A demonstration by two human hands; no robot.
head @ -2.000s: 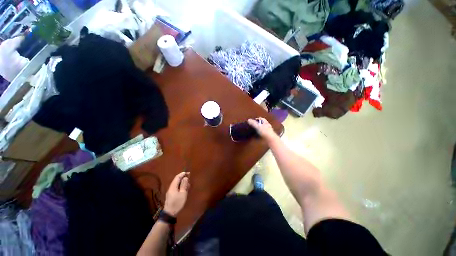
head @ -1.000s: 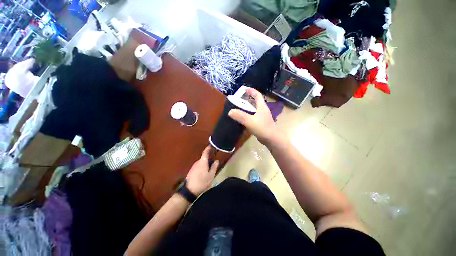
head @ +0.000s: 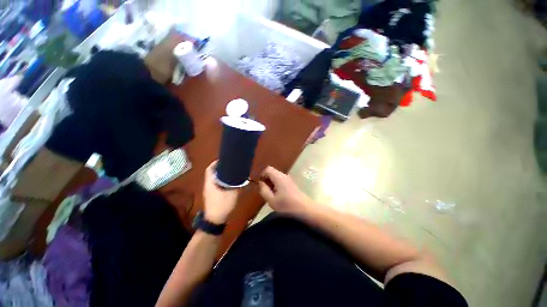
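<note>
My left hand holds the black cord spool from below, upright, with its white end disc on top. My right hand is just right of the spool's lower end, fingers pinched on a short dark piece, apparently the cord end or the spindle; blur hides which. A second black spool stands on the reddish-brown table behind the held one, mostly hidden except for its white top.
A black fabric pile, a patterned pale packet and a black cord bundle lie left. A white thread cone stands at the back. A white bin holds pale cords. Fabric scraps and a dark flat box lie on the floor.
The spool was picked up off the table by my right hand, turned upright and passed to my left hand. My right hand has moved down to its lower end.
</note>
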